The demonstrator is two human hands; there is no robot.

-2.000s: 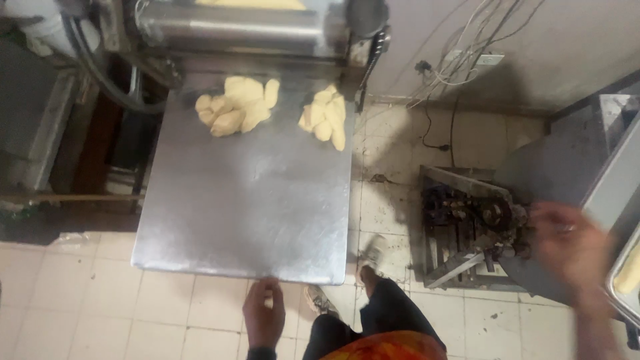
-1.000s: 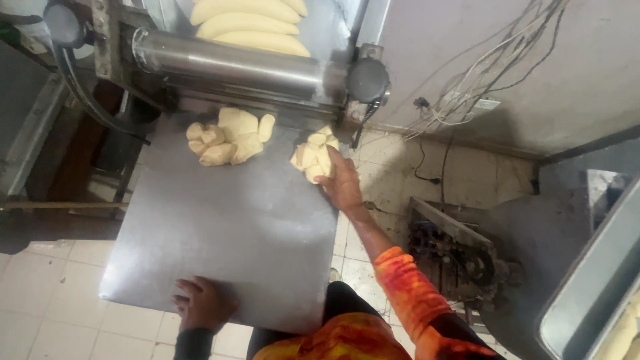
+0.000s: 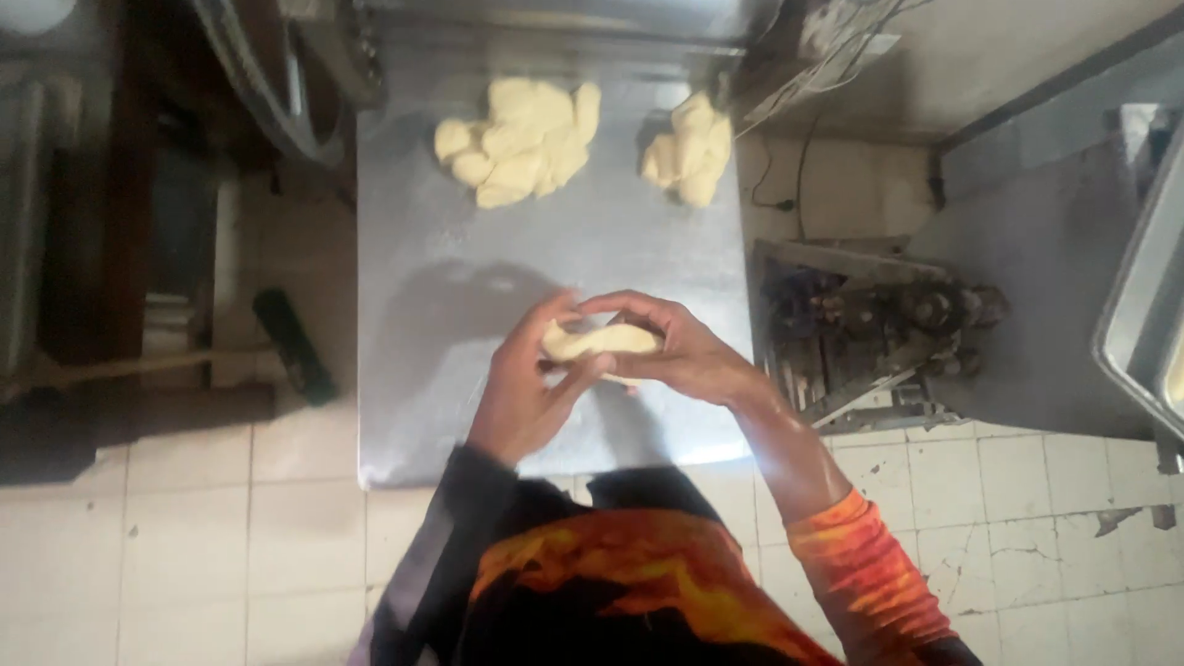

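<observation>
Over the near part of a metal table (image 3: 444,370), my left hand (image 3: 532,379) and my right hand (image 3: 680,347) hold one piece of pale dough (image 3: 601,342) between them, fingers around its two ends and thumbs on the near side. Farther back on the table lie two heaps of dough pieces: a larger heap (image 3: 523,139) left of centre and a smaller heap (image 3: 694,153) by the right edge.
Behind the dough heaps runs a metal roller machine (image 3: 555,23), blurred. To the right are an open mechanism (image 3: 888,310) on a frame, loose cables (image 3: 832,46) and a metal tray (image 3: 1124,305). A green brush-like object (image 3: 294,347) is left of the table.
My right hand has come from the smaller dough heap to the near part of the table. My left hand has left the near table edge, and both hands now hold dough.
</observation>
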